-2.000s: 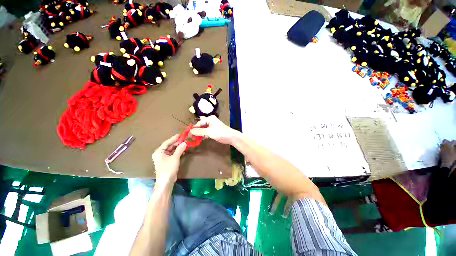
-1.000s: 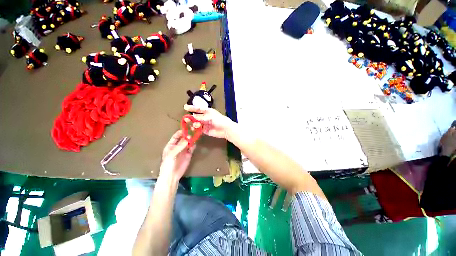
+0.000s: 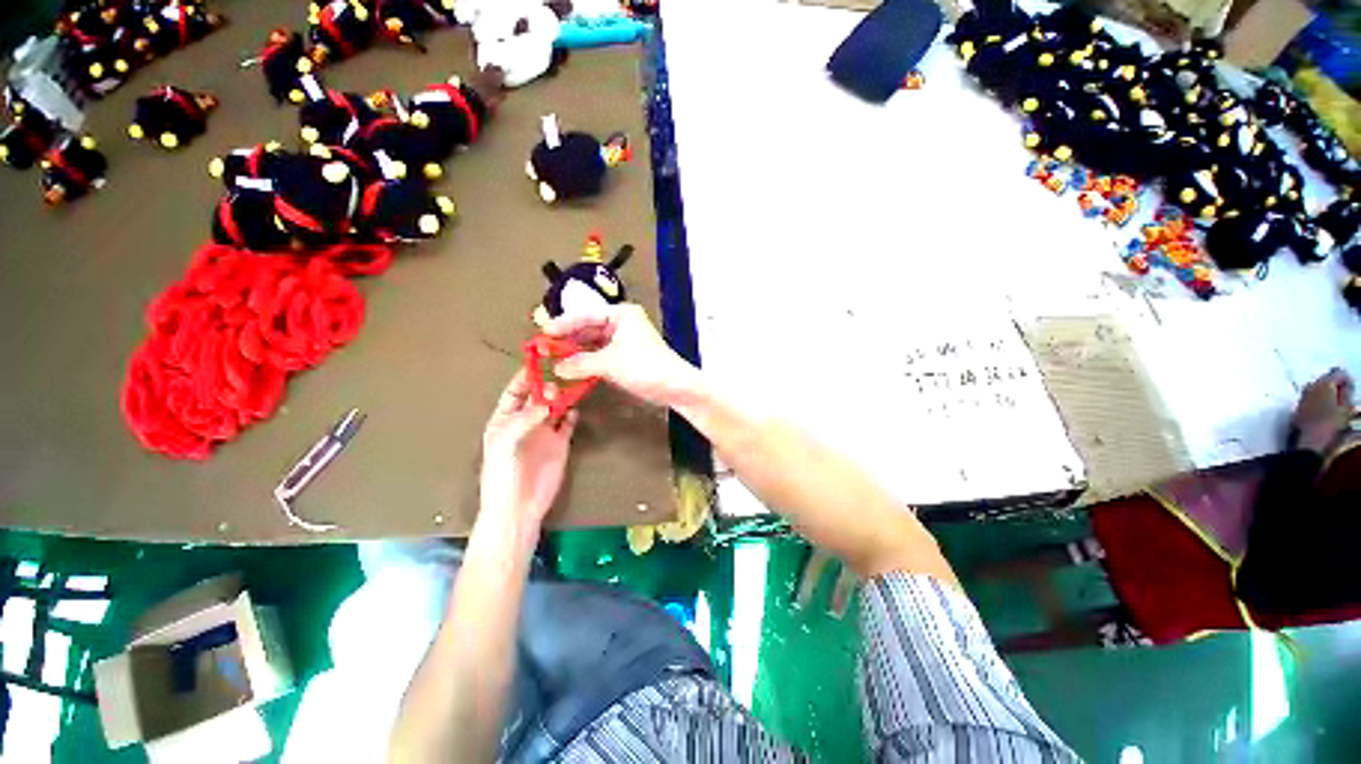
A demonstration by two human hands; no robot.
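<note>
A red scarf loop [image 3: 546,376] is held between both my hands over the brown table. My left hand [image 3: 526,436] holds its lower side from below. My right hand [image 3: 620,355] holds its upper side with the fingers. A black plush penguin [image 3: 582,287] with a small striped party hat lies just beyond my right hand, its lower part partly hidden by the fingers. I cannot tell if my right hand touches it. A thin dark thread or needle sticks out left of the loop. A second penguin [image 3: 573,163] without a red band lies farther off.
A red scarf pile [image 3: 246,343], banded penguins [image 3: 317,194] and snips [image 3: 318,460] lie left. A dark blue case [image 3: 884,48], black penguin heap [image 3: 1149,127], orange-and-blue pieces [image 3: 1172,246] and cardboard [image 3: 1102,396] lie on the white table [image 3: 806,239]. Another person's hand [image 3: 1322,408] is at right.
My right hand has moved up against the near side of the penguin. The loop, open and upright a second ago, is now narrower between the hands. The whole view has shifted slightly.
</note>
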